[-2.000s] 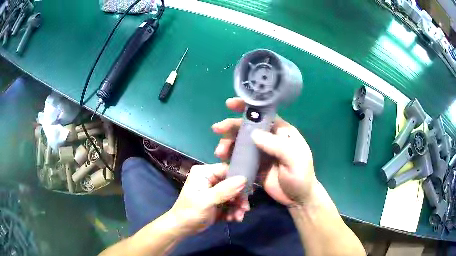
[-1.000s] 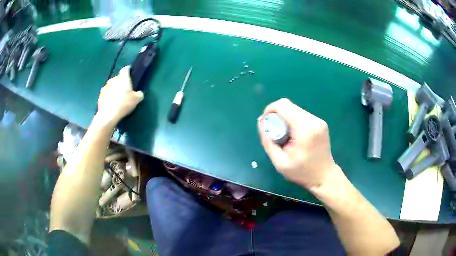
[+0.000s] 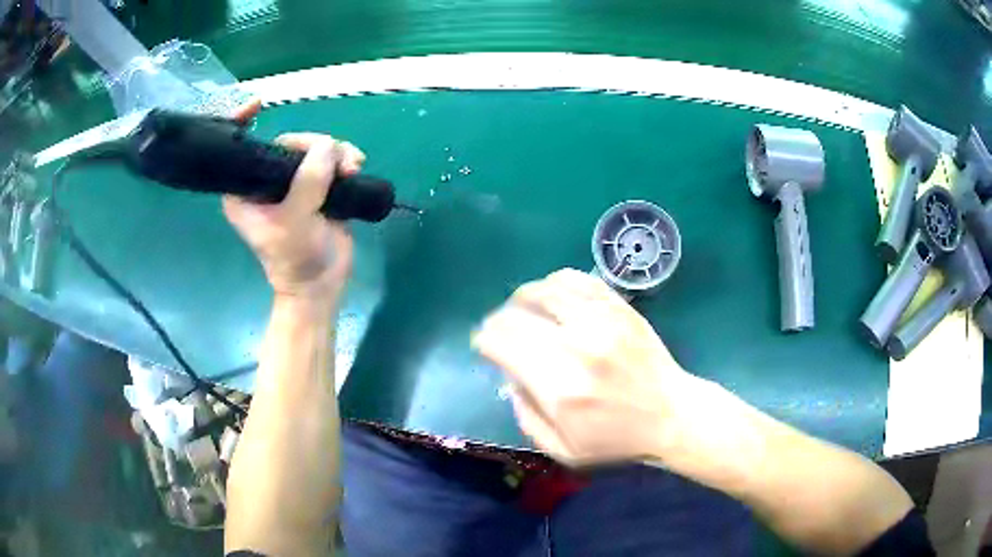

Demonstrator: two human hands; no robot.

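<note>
My left hand point(image 3: 299, 207) is closed around the black electric screwdriver point(image 3: 223, 163), held above the bench with its thin metal tip pointing right. My right hand point(image 3: 577, 364) is blurred over the front of the bench, its fingers towards the left. A grey fan head point(image 3: 636, 246) lies just beyond that hand, its round spoked grille and hub facing up. Anything of the unit below the head is hidden by the right hand. Whether the right hand holds something cannot be told.
A grey fan unit point(image 3: 797, 234) lies at the right, beside a pile of grey units point(image 3: 925, 288) on yellow paper point(image 3: 935, 408). Tiny screws point(image 3: 451, 174) are scattered mid-bench. A clear plastic bag point(image 3: 174, 78) is far left. Beige parts point(image 3: 185, 468) are below the bench edge.
The electric screwdriver has been lifted off the bench by my left hand and swung so its tip points right. The fan grille now faces up on the bench; my right hand has moved lower and left.
</note>
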